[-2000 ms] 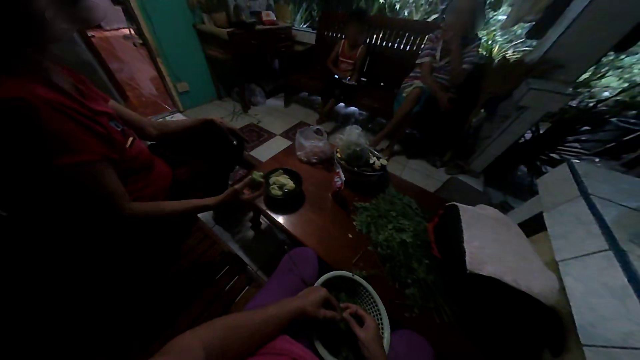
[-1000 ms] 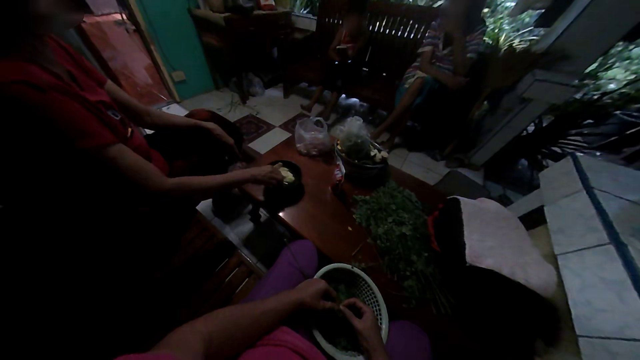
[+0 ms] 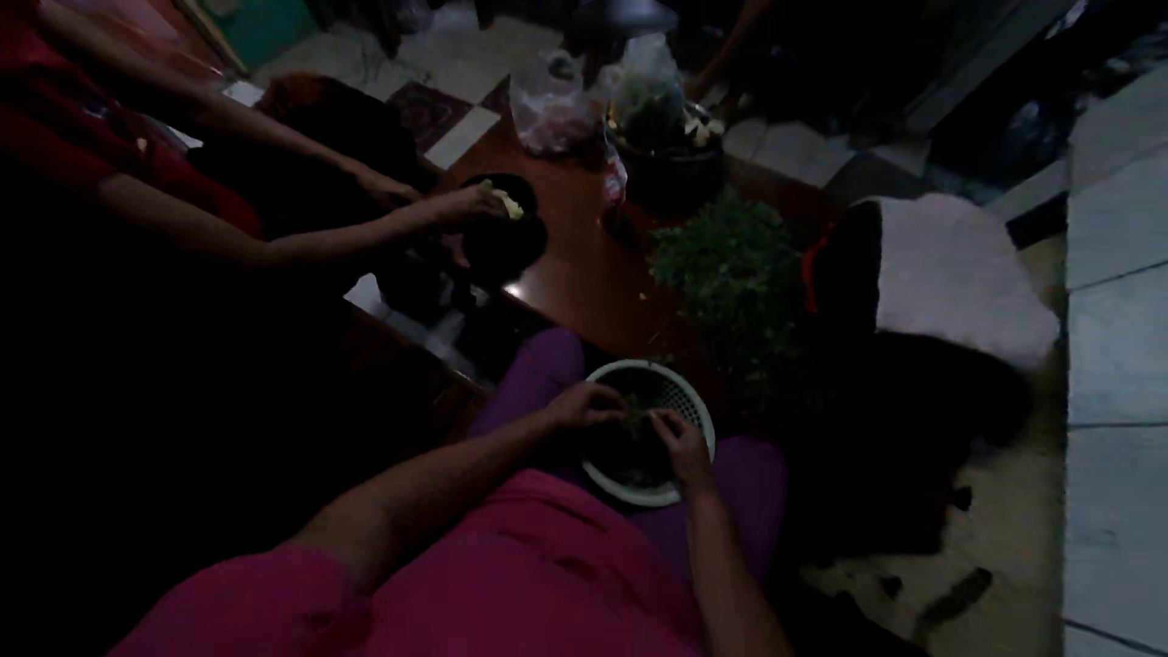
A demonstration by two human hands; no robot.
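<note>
A pale plastic colander (image 3: 701, 394) with perforated walls rests on my lap between my purple-clad knees. Over its left side is my left hand (image 3: 589, 404), fingertips closed on a small leafy green sprig (image 3: 633, 415). My right hand (image 3: 677, 436) pinches the same sprig from the right, above the colander's inside. Dark greens lie low in the colander, hard to make out. A large heap of leafy green stems (image 3: 735, 274) lies on the wooden table just beyond, up and to the right.
Across the reddish wooden table (image 3: 584, 301) stand a dark bowl (image 3: 516, 251), a clear plastic bag (image 3: 550, 105) and a dark pot (image 3: 666, 173) holding bagged greens. A person in red at left reaches to the bowl, holding something pale. A white cloth-like thing (image 3: 958, 274) lies at right.
The view has tilted down. The other person's hand stays at the dark bowl, where it came from holding a pale piece beside it. My hands remain close together over the colander.
</note>
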